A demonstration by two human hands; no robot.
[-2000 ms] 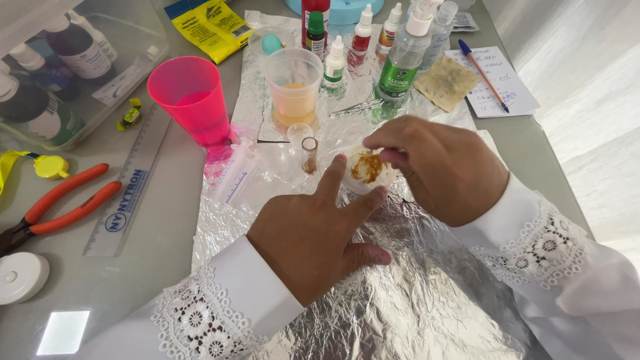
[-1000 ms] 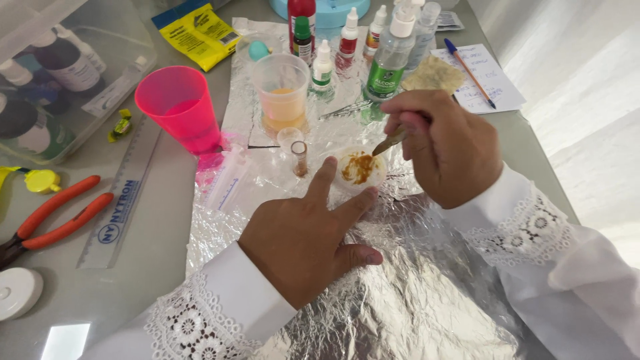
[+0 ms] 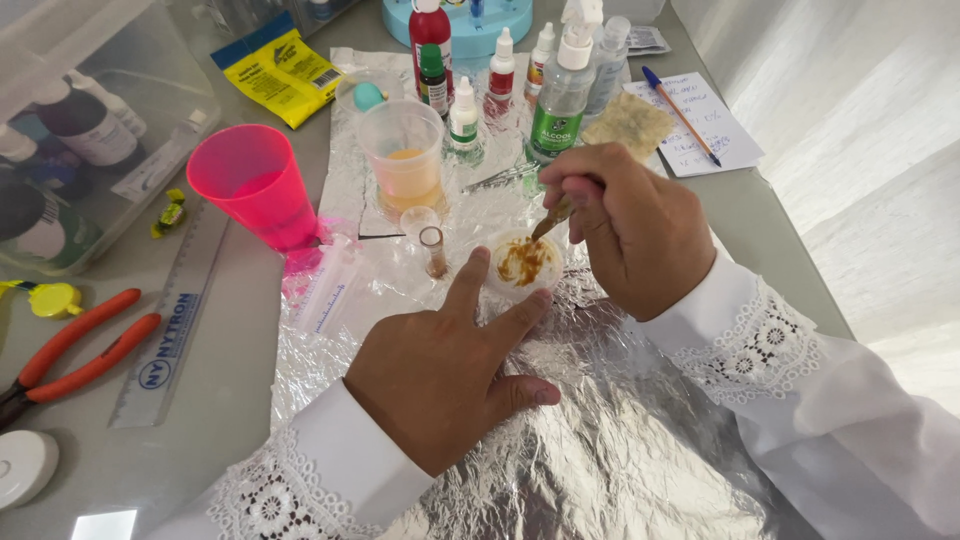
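Observation:
My left hand [image 3: 442,375] rests palm down on aluminium foil [image 3: 637,457], its index and middle fingertips touching the rim of a small round dish [image 3: 556,274]. Brown paste [image 3: 523,261] is smeared over the dish's pale inside. My right hand [image 3: 630,225] pinches a thin brown stick-like tool [image 3: 551,221], whose tip meets the paste. Just left of the dish stands a small clear vial [image 3: 433,255] with brownish contents, an open round cap [image 3: 418,220] beside it. Metal tweezers [image 3: 501,177] lie behind the dish.
A plastic cup of amber liquid [image 3: 407,176], a pink cup [image 3: 259,195] and an alcohol bottle [image 3: 559,112] stand behind my hands, near several dropper bottles. Leftward are a ruler [image 3: 161,345], orange-handled pliers [image 3: 82,345] and a clear bin [image 3: 180,127]. A pen [image 3: 686,120] lies on paper at right.
Two seconds ago my right fingers were over the dish's right side; they have since moved up and right, and the brown tool shows. My left hand has stayed beside the dish.

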